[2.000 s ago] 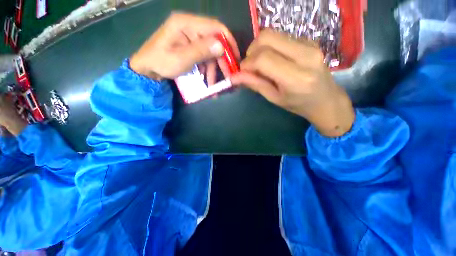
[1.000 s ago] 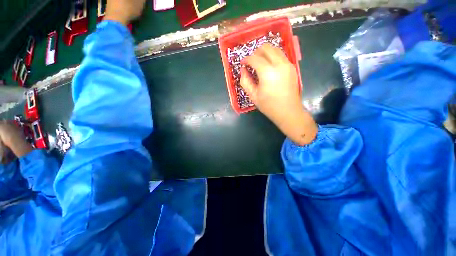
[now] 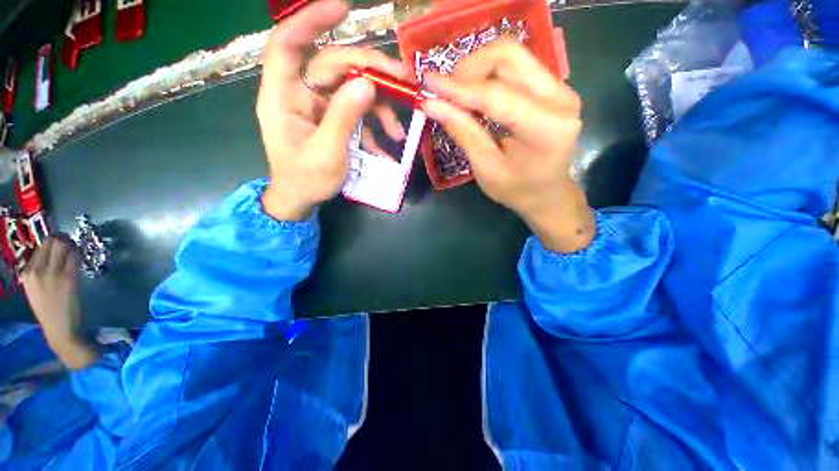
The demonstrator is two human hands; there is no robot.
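Observation:
My left hand (image 3: 308,120) holds a red-and-white housing (image 3: 379,180) in the air above the worktop. Its white framed part with a window hangs down, and its narrow red barrel edge (image 3: 391,85) lies between thumb and fingers. My right hand (image 3: 515,120) has thumb and index finger pinched together at the barrel's right end. A tiny silver pin (image 3: 426,96) seems to show between those fingertips, but it is blurred. A red bin (image 3: 559,46) heaped with silver pins is behind my right hand, partly hidden by it.
A green belt with red housings (image 3: 85,28) runs behind the worktop's whitish edge (image 3: 184,78). At far left, a neighbour's hand (image 3: 55,290) is beside red housings (image 3: 28,189) and a small pin heap (image 3: 90,246). A clear plastic bag (image 3: 685,69) lies right of the bin.
My left hand has come back from the belt with a housing. My right hand has left the middle of the bin and moved to the barrel's end.

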